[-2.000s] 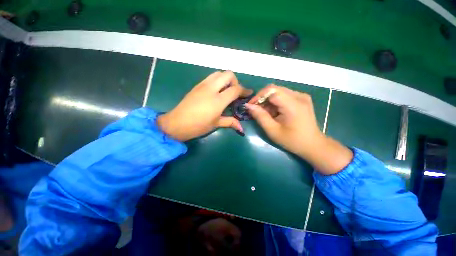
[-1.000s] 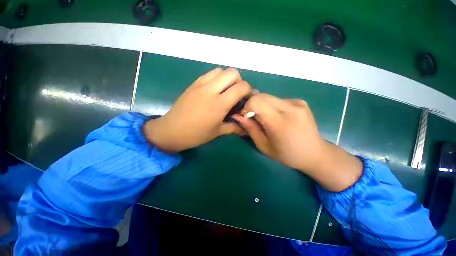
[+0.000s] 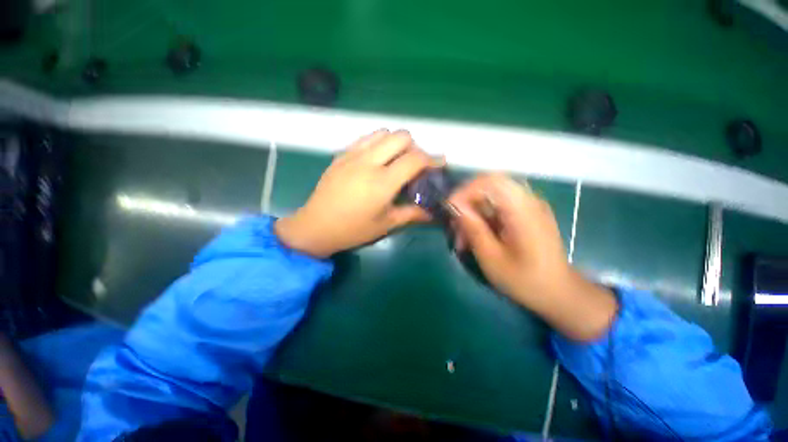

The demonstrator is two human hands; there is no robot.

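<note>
A round black unit (image 3: 428,188) is held above the dark green bench in my left hand (image 3: 359,192), between fingers and thumb. My right hand (image 3: 511,242) is just right of the unit, fingers curled and blurred. A thin tool (image 3: 453,210) seems to show at its fingertips, pointing at the unit; most of it is hidden or blurred. I cannot tell whether its tip touches the unit.
A white rail (image 3: 510,148) runs between bench and green belt (image 3: 449,52). Several black discs lie on the belt, one at the right (image 3: 592,110). A silver strip (image 3: 712,255) and a glossy black object (image 3: 772,302) lie at right. A tiny pale part (image 3: 450,367) lies near me.
My right hand has drawn back slightly from the unit, and more of the unit shows in my left hand. The discs on the belt have changed position. The view has shifted.
</note>
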